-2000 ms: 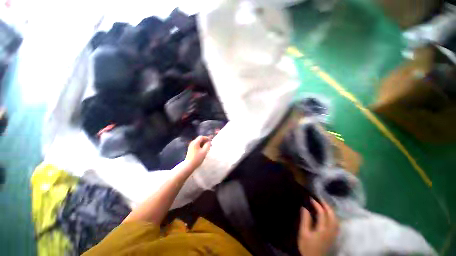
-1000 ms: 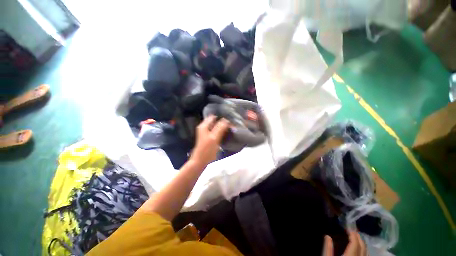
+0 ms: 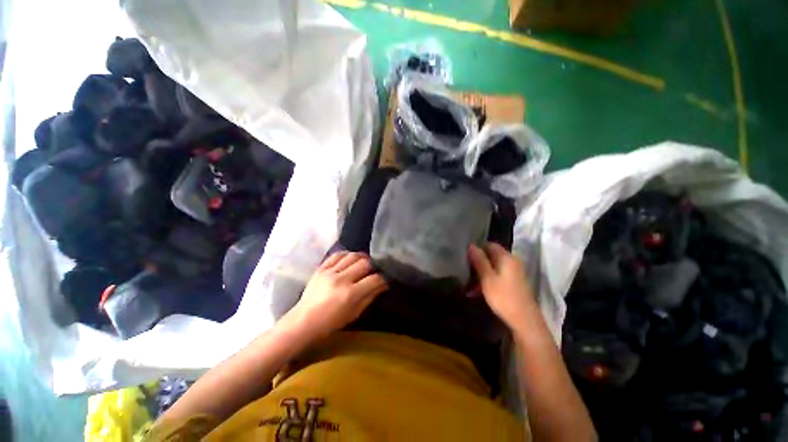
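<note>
A dark grey rounded pouch [image 3: 432, 226] with black edges lies on my lap, its broad face up. My right hand [image 3: 491, 269] pinches its lower right edge, the fingertips partly behind it. My left hand [image 3: 347, 285] is beside its lower left corner, back of the hand up and fingers curled over dark material. The left fingertips are hidden, so I cannot tell if they hold anything.
The left bulk sack [image 3: 333, 129] holds grey pouches; the right one [image 3: 557, 233] holds darker items. Open clear plastic bags [image 3: 516, 177] with black contents stand ahead by cardboard [image 3: 501, 108]. A yellow sack [image 3: 112, 416] is at lower left.
The view has swung right and down. A grey pouch that my left hand held over the left sack's pile is gone from there; a grey pouch now lies on my lap, with my right hand at it.
</note>
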